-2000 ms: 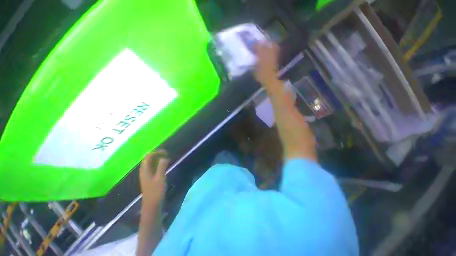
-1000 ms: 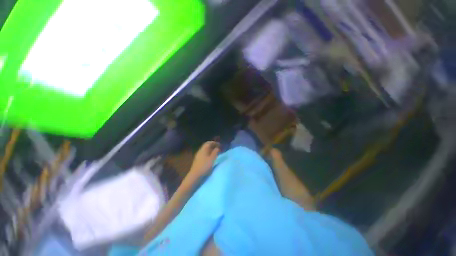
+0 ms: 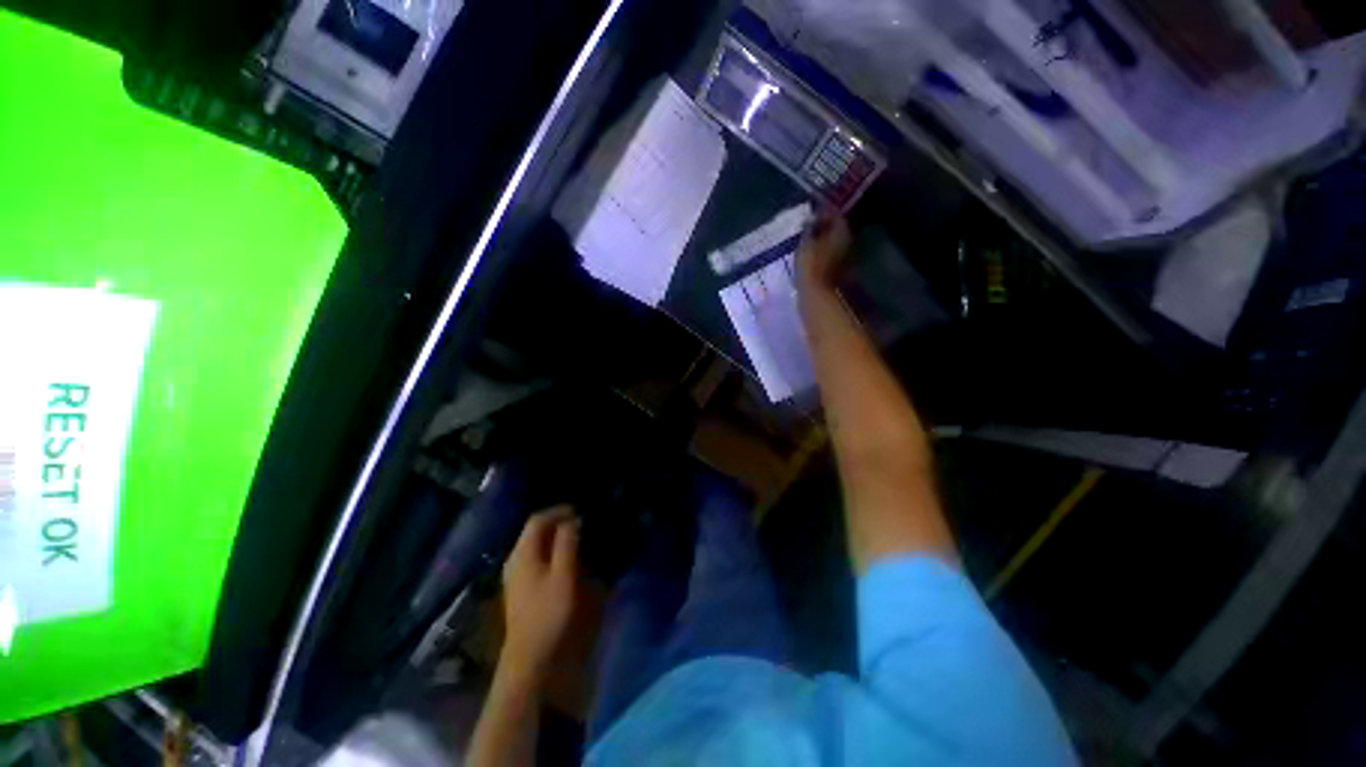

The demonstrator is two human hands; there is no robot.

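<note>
The television set [image 3: 225, 345] glows bright green at the left, with a white "RESET OK" box. My right hand [image 3: 824, 252] is at the right end of a thin white strip [image 3: 761, 240], beside a white printed sheet [image 3: 772, 327]; whether its fingers grip either is unclear. A larger white sheet [image 3: 652, 188] lies to the left of them. My left hand [image 3: 542, 567] is low in front of my body, right of the line's edge, with fingers curled; nothing is clearly visible in it.
The line's bright metal edge [image 3: 427, 345] runs diagonally beside the set. A clear-wrapped white packet [image 3: 367, 57] lies beyond the set. A panel with a display and keys [image 3: 787, 120] is above my right hand. A parts tray [image 3: 1094, 240] with long whitish pieces is at upper right.
The view has turned and moved. My right hand has gone from the packet beyond the set, down to my side, then up to the papers. My left hand stays low.
</note>
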